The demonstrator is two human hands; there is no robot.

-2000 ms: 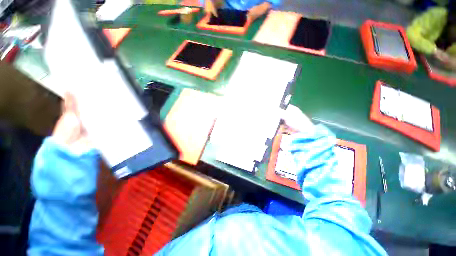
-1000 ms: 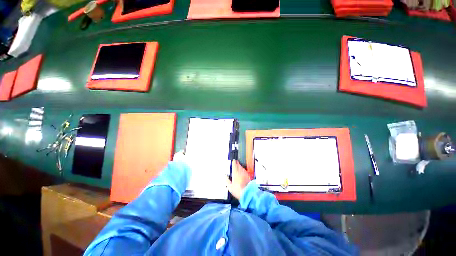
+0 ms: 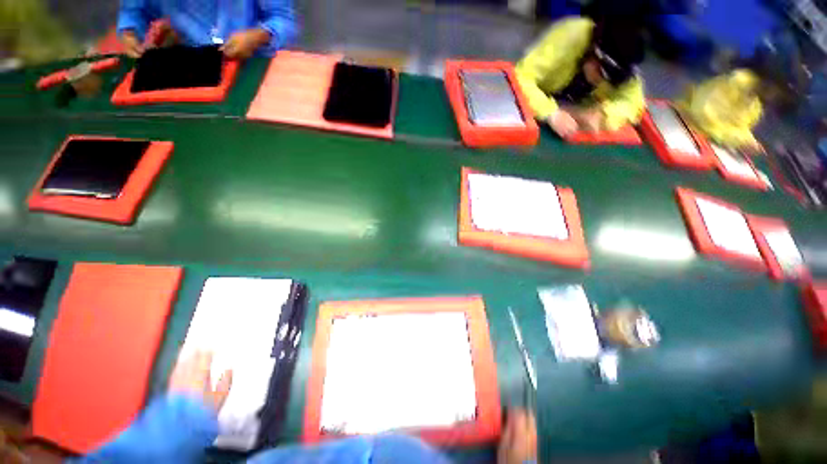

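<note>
A stack of LCD panels (image 3: 238, 331) lies on the green bench, white back up, with dark strips along its right edge. My left hand (image 3: 201, 379) rests on the top panel, fingers apart, gripping nothing. A display back cover (image 3: 399, 372), pale inside up, lies on a red foam pad (image 3: 487, 362) right of the stack. My right hand (image 3: 519, 439) is blurred and partly cut off at the bottom edge, just right of the pad; whether it holds anything cannot be told. A slim silver-and-black stick (image 3: 522, 348) lies above it.
A bare red pad (image 3: 109, 349) and a dark panel (image 3: 23, 313) lie left. A plastic bag (image 3: 569, 322) and a brownish round item (image 3: 632, 326) lie right. More covers on pads stand across the bench, with people (image 3: 585, 82) working at its far side.
The view has turned right. My right hand has left the stack's edge and moved right, past the pad. My left hand has moved from the stack's left edge onto its top.
</note>
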